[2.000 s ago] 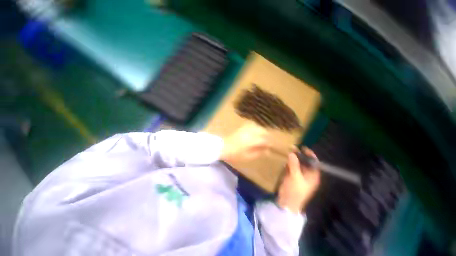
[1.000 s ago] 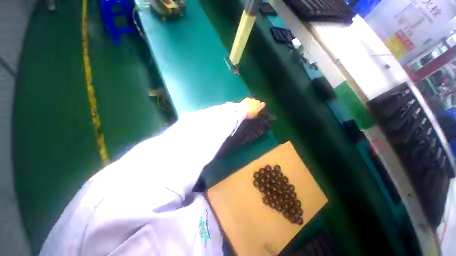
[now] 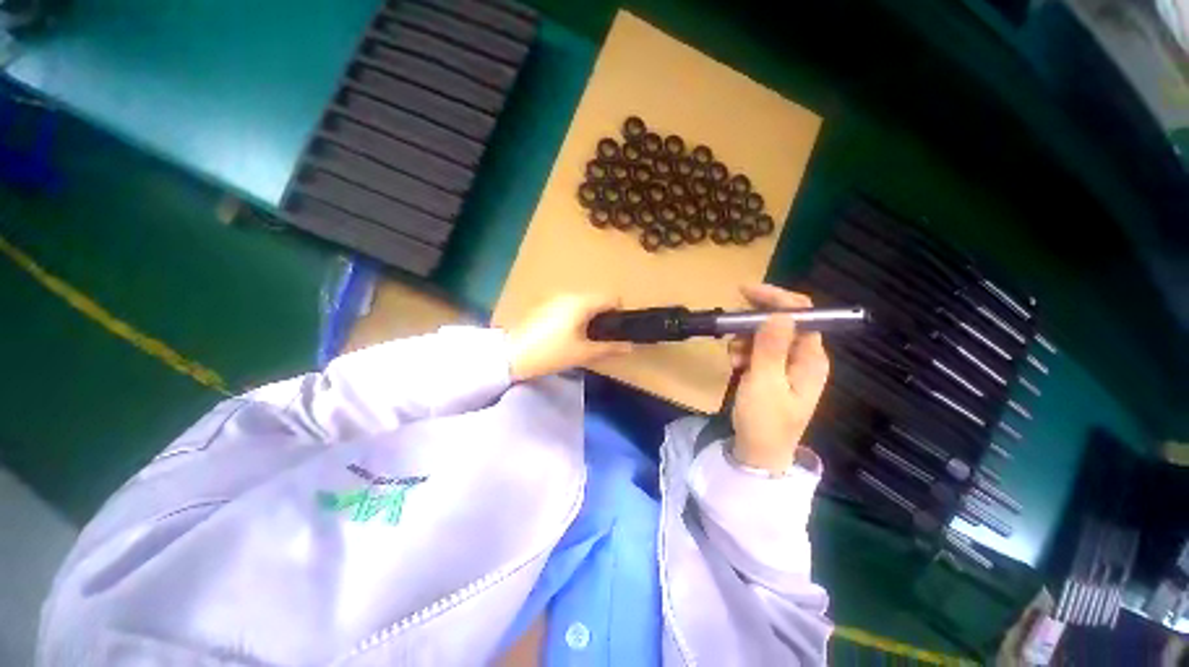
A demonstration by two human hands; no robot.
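A rod unit (image 3: pixel 691 322) with a black grip end and a bright silver tube is held nearly level over the near part of the tan cardboard (image 3: pixel 554 254). My left hand (image 3: pixel 558 335) is closed around its black end. My right hand (image 3: pixel 778 371) holds the silver tube between thumb and fingers, with the tube's tip sticking out to the right. Small dark rings (image 3: pixel 672 192) lie loose in one cluster on the cardboard beyond my hands.
A black slotted tray (image 3: pixel 404 130) stands on the green bench at the left. Another black tray (image 3: pixel 900 352), full of rods with silver ends, stands at the right. A blue-rimmed bin (image 3: pixel 342 310) with brown cardboard is beside the bench. More silver rods (image 3: pixel 1099 573) show at far right.
One second ago my left hand was reaching to the far left tray and my right hand was not visible. Now both hands hold a rod unit over the cardboard. The view has turned.
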